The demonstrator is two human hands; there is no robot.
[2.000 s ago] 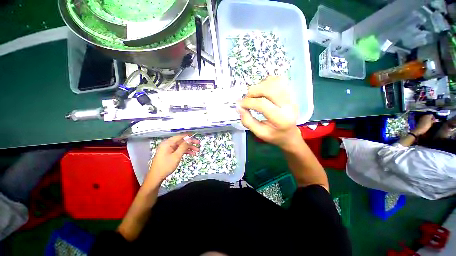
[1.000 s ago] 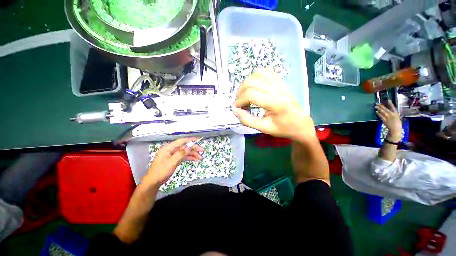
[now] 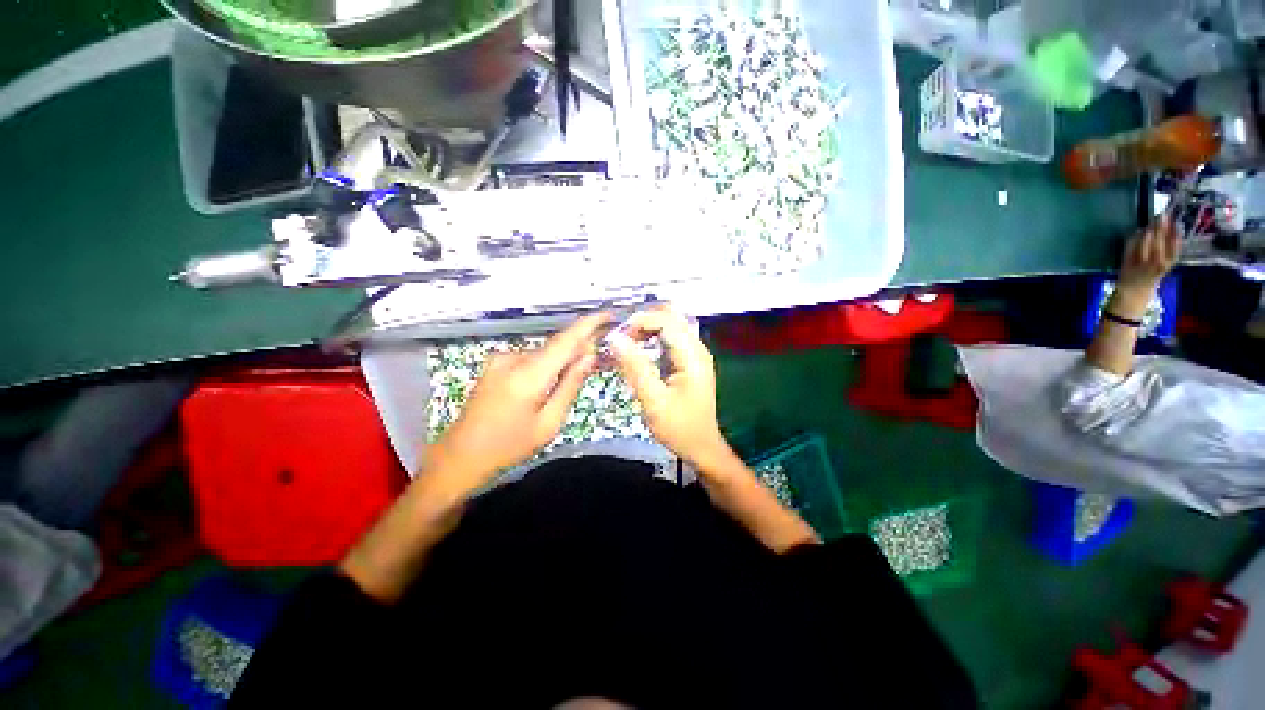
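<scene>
My left hand (image 3: 516, 405) and my right hand (image 3: 676, 388) meet above the near parts tub (image 3: 396, 402), just below the machine. A small whitish part (image 3: 612, 336) shows between their fingertips. My right thumb and finger pinch it. My left fingers are stretched out beside it; whether they also grip something is blurred. The near tub holds many loose white-and-green parts (image 3: 465, 377), partly covered by my hands. The silver machine (image 3: 486, 247) lies along the bench edge, its right end washed out by glare.
The far parts tub (image 3: 874, 167) stands right of the machine, the steel bowl feeder (image 3: 416, 70) behind it. A small tray (image 3: 201, 125) is at left. A red stool (image 3: 289, 472) stands below the bench. Another person's arm (image 3: 1126, 298) reaches the bench at right.
My right hand has left the machine's right end and come down and left to my left hand. My left hand has moved up and right. The view has shifted slightly.
</scene>
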